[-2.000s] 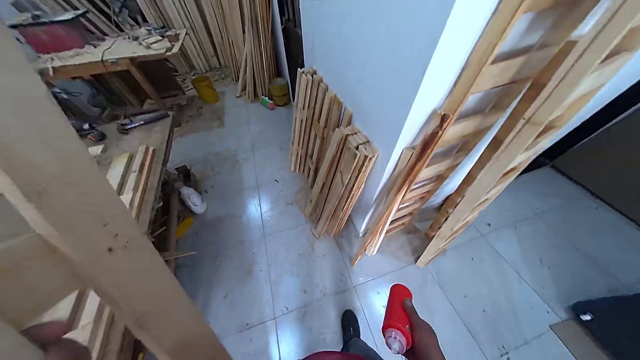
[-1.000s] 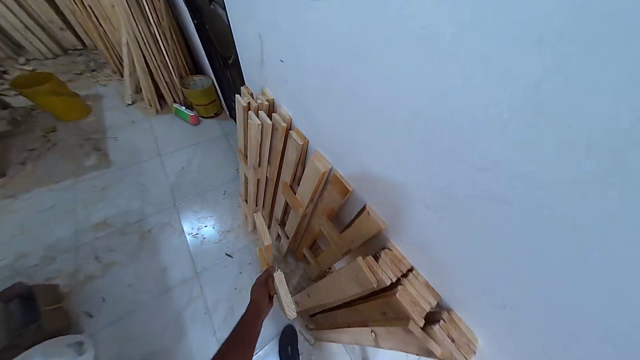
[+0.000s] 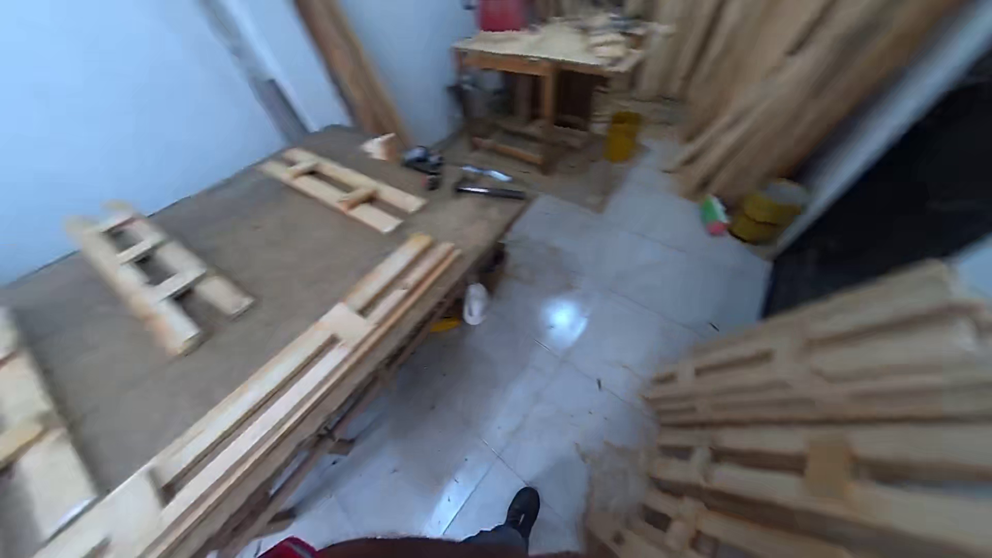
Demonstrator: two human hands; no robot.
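Neither of my hands is in view. On the workbench (image 3: 256, 225) at the left lie two small ladder-like wooden frames, one near the wall (image 3: 341, 190) and one further left (image 3: 159, 275). A long narrow wooden frame (image 3: 263, 395) lies along the bench's edge, and part of another wooden piece (image 3: 39, 434) shows at the far left. A hammer (image 3: 490, 191) and what looks like a cordless drill (image 3: 423, 160) rest at the bench's far end. Several slatted wooden frames (image 3: 821, 465) stand at the right, blurred.
A wooden table (image 3: 550, 46) with scraps stands at the back beside a yellow bucket (image 3: 622, 136). Long boards (image 3: 775, 85) lean at the back right, above a yellow container (image 3: 769, 211) and a green and red object (image 3: 714, 215). My shoe (image 3: 523, 508) is on the tiled floor (image 3: 535, 395).
The view has swung from the wall to the workbench. A hand by the wooden pieces one second ago is out of view now, as is the red bottle held two seconds ago.
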